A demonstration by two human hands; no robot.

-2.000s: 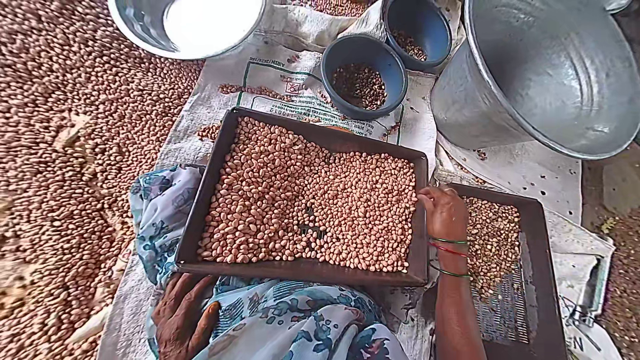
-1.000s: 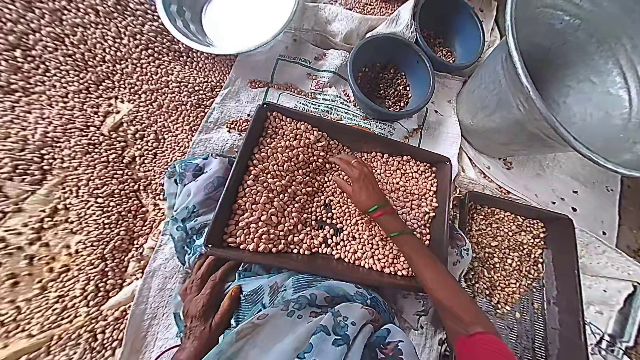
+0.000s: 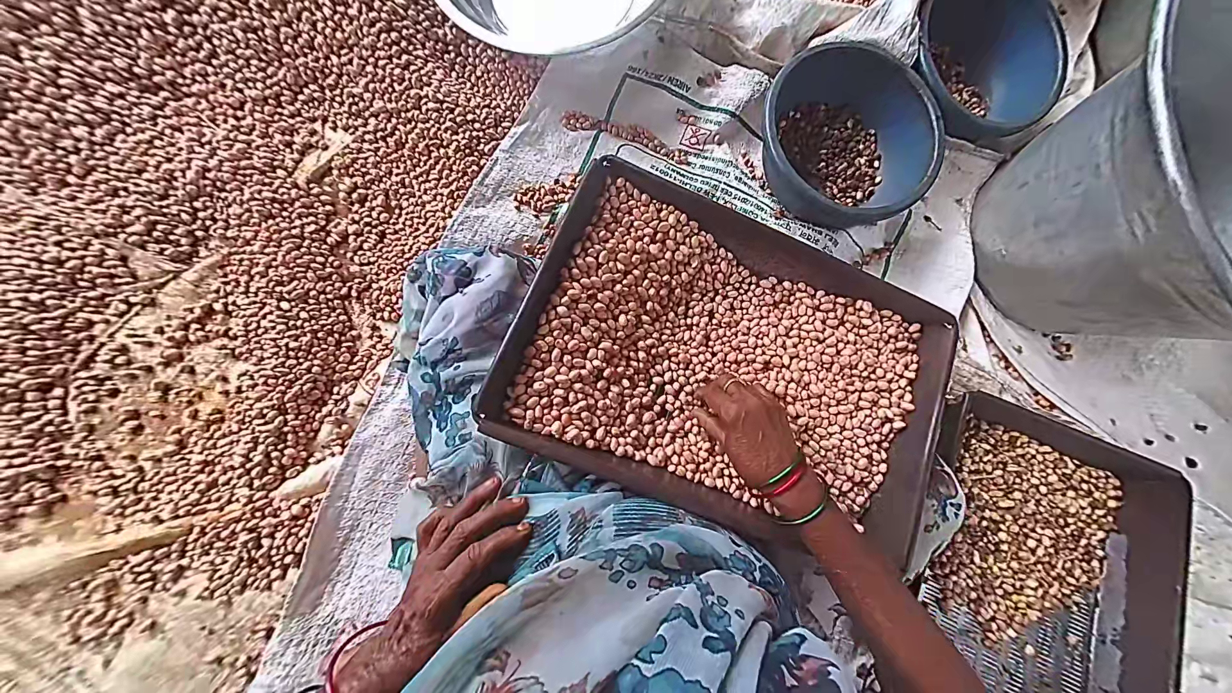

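A dark rectangular metal tray (image 3: pixel 760 252) full of pinkish-brown nuts (image 3: pixel 645 318) lies tilted across my lap. My right hand (image 3: pixel 749 430), with green and red bangles at the wrist, has its fingertips down among the nuts near the tray's lower middle; whether it pinches any is hidden. My left hand (image 3: pixel 462 563) rests on the blue-and-white floral cloth (image 3: pixel 616 597) over my lap, fingers slightly spread, just below the tray's lower left corner, holding nothing.
A second tray (image 3: pixel 1150 577) with a perforated bottom holds smaller pieces at the right. Two blue bowls (image 3: pixel 789 183), (image 3: pixel 1044 106) and a large metal tub (image 3: pixel 1068 221) stand beyond. A metal basin (image 3: pixel 558 24) is at the top, a heap of nuts (image 3: pixel 241 192) at left, woven sacking (image 3: pixel 356 539) underneath.
My right hand was at the tray's right edge, then in the upper middle of the nuts; now it is lower among them. My left hand stays on the cloth.
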